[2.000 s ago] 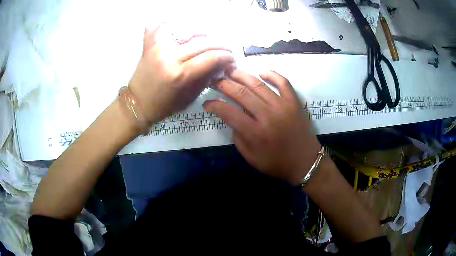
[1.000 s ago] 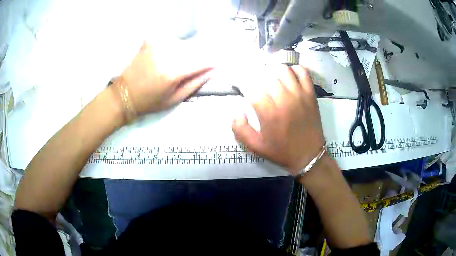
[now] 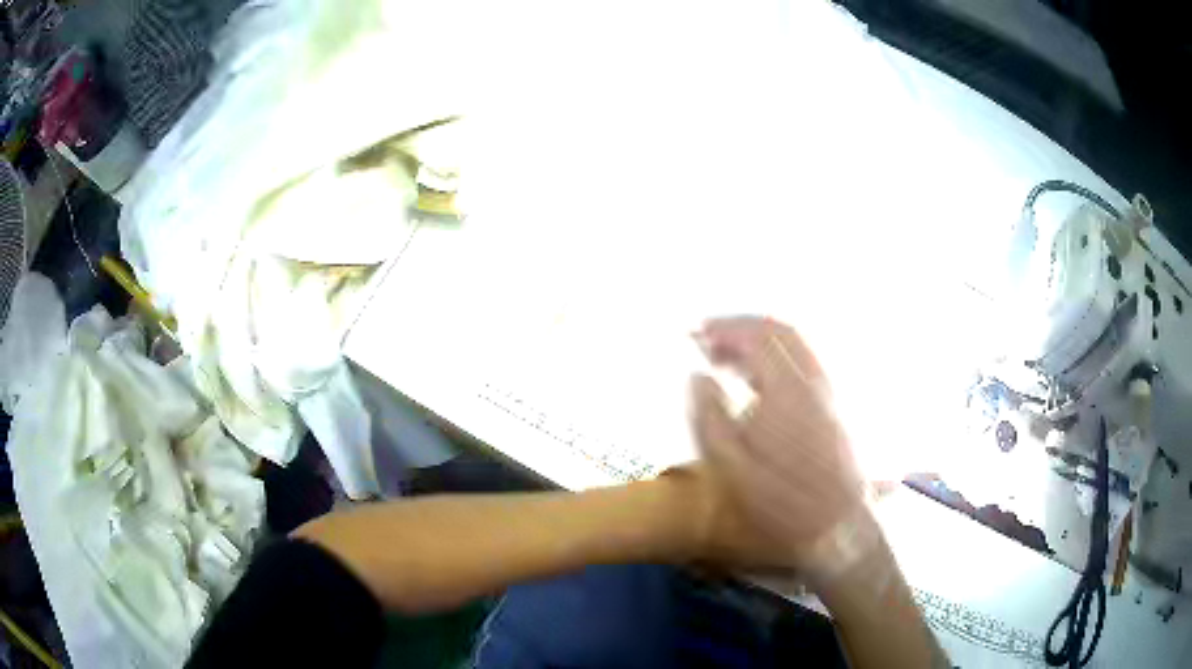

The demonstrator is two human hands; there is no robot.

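Note:
My right hand is blurred over the white table, thumb and fingertips close together and pointing up-left. Glare hides whether they hold anything. My left forearm comes from the lower left and crosses behind my right hand. Only part of my left hand shows at the right wrist; most of it is hidden. White cloth lies in soft folds at the table's left side and hangs over the edge. Its extent further right is lost in glare.
The white sewing machine stands at the right. Black-handled shears and an orange-brown stick lie below it. A cream fabric pile is at the lower left. A printed ruler runs along the front edge.
The view has swung left, so the machine and shears now sit far right and the cloth shows at left. My hands, apart before, now overlap, the right in front of the left.

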